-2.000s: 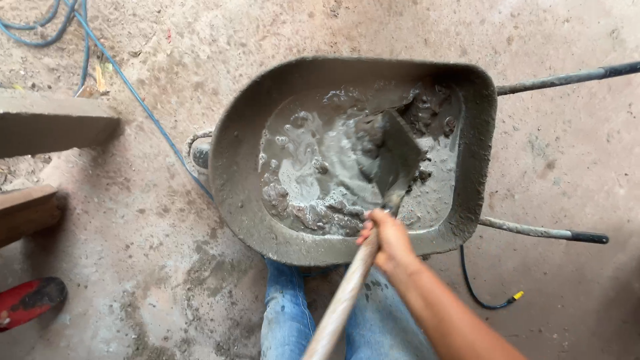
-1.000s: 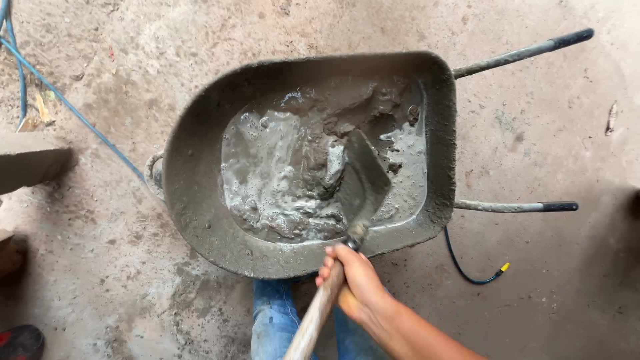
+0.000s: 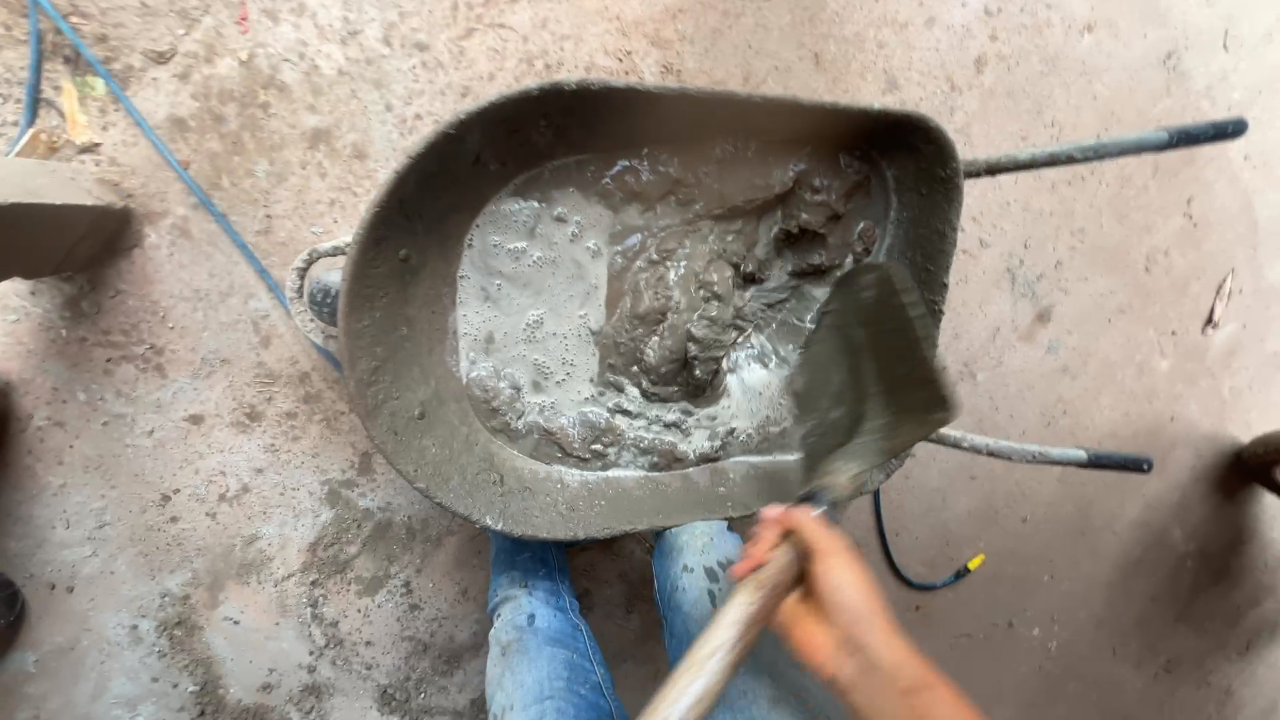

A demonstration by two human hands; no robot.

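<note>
My right hand [image 3: 815,580] is closed around the wooden shaft [image 3: 725,640] of a shovel, just behind its blade. The square metal blade [image 3: 870,370], coated in wet mortar and blurred, is over the near right part of the wheelbarrow tray [image 3: 420,400]. Grey wet mortar [image 3: 690,320] lies in the tray, lumpy in the middle and upper right, with bubbly, runnier liquid [image 3: 535,290] at the left. The shaft runs out of view at the bottom edge. My left hand is out of view.
Two wheelbarrow handles [image 3: 1110,150] point right, and the wheel [image 3: 325,297] is at the left. A blue hose [image 3: 190,180] crosses the concrete floor [image 3: 200,400]. A black hose end with a yellow tip [image 3: 975,563] lies near my legs [image 3: 550,620]. A block [image 3: 60,225] stands at the left edge.
The shovel blade has moved from within the mortar to the near right side of the tray, my right hand moving with it. Bubbly liquid now fills a smoother patch at the left.
</note>
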